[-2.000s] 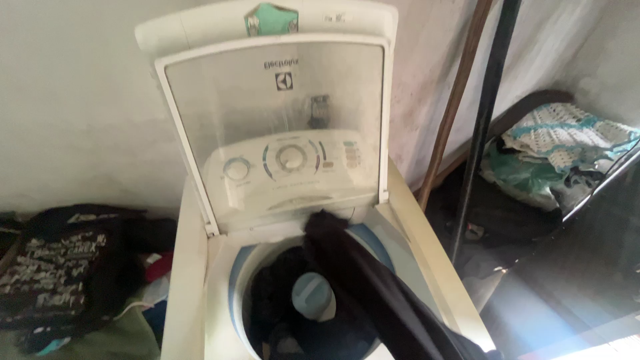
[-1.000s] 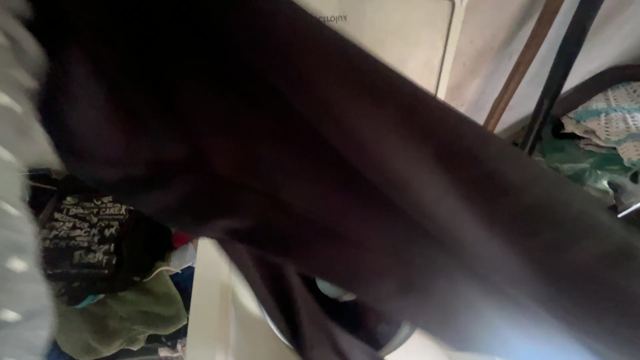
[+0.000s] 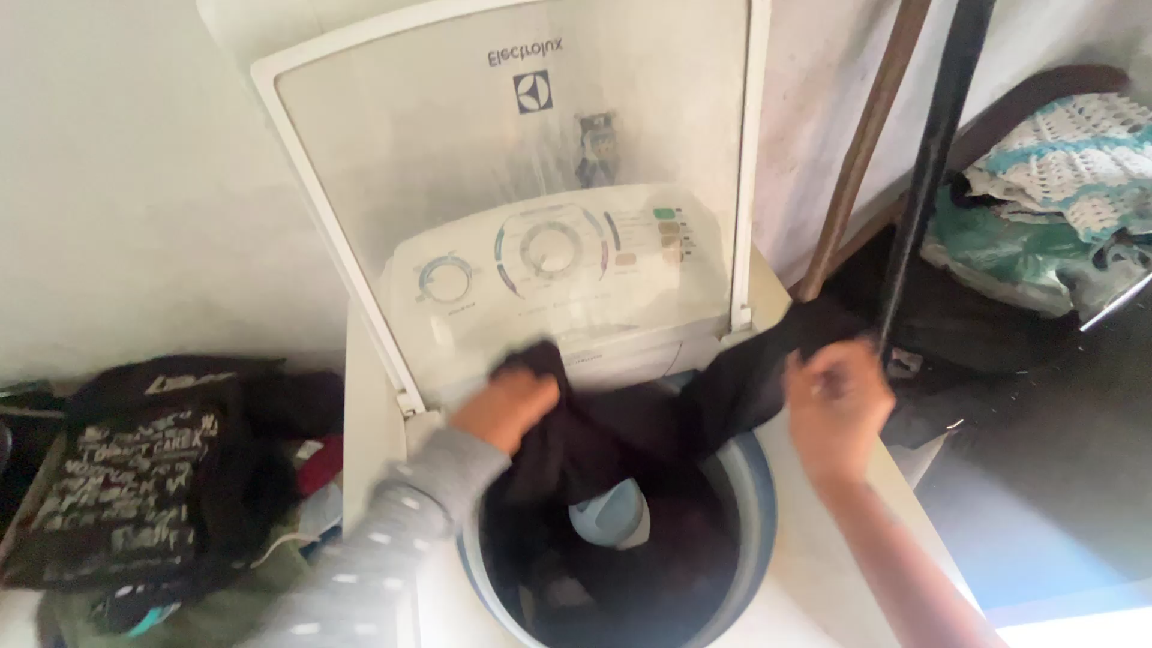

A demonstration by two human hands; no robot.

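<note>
A dark cloth garment (image 3: 621,423) hangs between my hands over the open tub of a top-load washing machine (image 3: 765,504). My left hand (image 3: 513,405), in a grey sleeve with white marks, grips one part of it at the tub's back left. At the right, my right hand (image 3: 841,409) has its fingers curled at the garment's other end and is blurred. Below the cloth, the light blue top of the agitator (image 3: 612,513) rises among dark, wet-looking clothes (image 3: 630,585). The raised see-through lid (image 3: 540,135) leans back in front of the control panel.
Dark printed clothing (image 3: 135,477) and a green cloth (image 3: 216,603) are piled left of the machine. A brown wooden pole (image 3: 864,153) and a black pole (image 3: 936,162) lean on the wall behind right. Farther right lie a crocheted cloth (image 3: 1080,171) and a green plastic bag (image 3: 999,243).
The dark cloth that filled the view one second ago is now lower, at the tub's mouth. Both hands have come into sight, and the lid and agitator show again.
</note>
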